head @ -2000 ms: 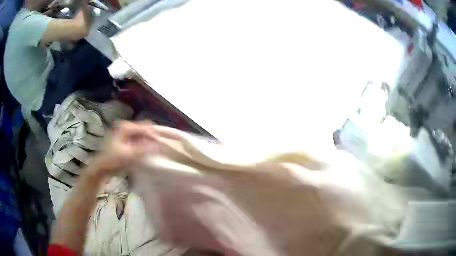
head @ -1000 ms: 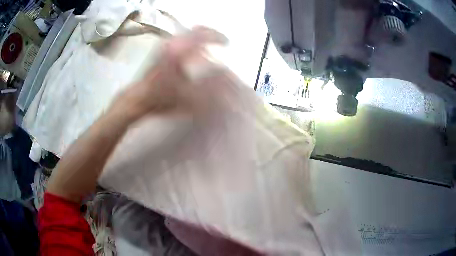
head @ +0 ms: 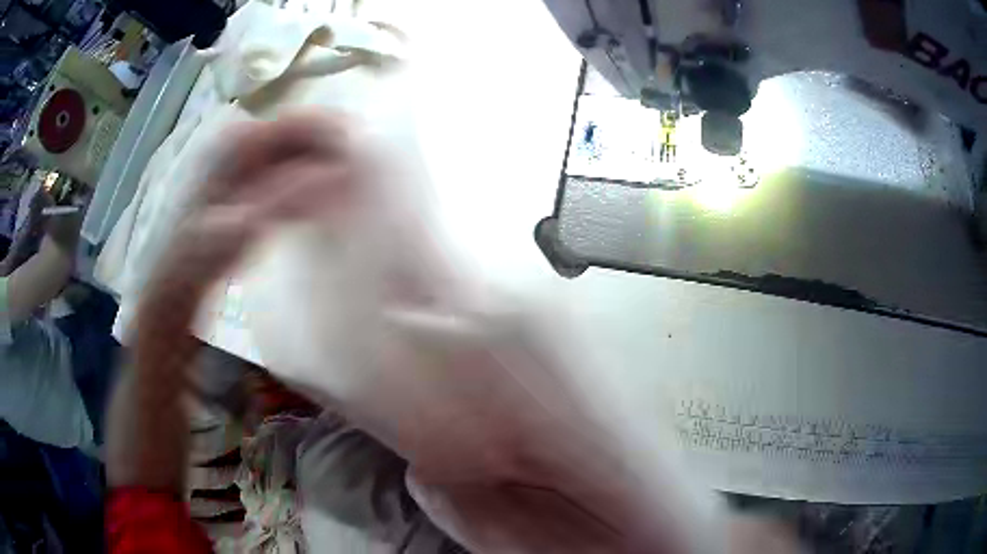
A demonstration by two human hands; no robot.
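My left hand [head: 284, 162], blurred, is at the upper left over the white table, its fingers curled on the edge of a pale pinkish garment panel [head: 465, 368]. The panel stretches, also blurred, from this hand down to the bottom edge. A pinkish blur at the bottom right of the cloth may be my right hand; I cannot tell. The sewing machine head [head: 779, 43] is at the upper right. Its presser foot and needle [head: 668, 135] stand in yellow light over the needle plate [head: 639, 216], with no cloth under them.
Cream pieces [head: 265, 70] lie at the table's back left, beside a pale tray [head: 146, 141] and a device with a red disc [head: 62, 119]. A printed ruler [head: 790, 433] runs along the front edge. Crumpled grey-beige cloth [head: 352, 476] lies below the table. Another person [head: 38, 368] is at far left.
My left hand has moved left with the panel, uncovering more of the machine bed and table. The view has shifted, so the machine head sits higher and the ruler shows more.
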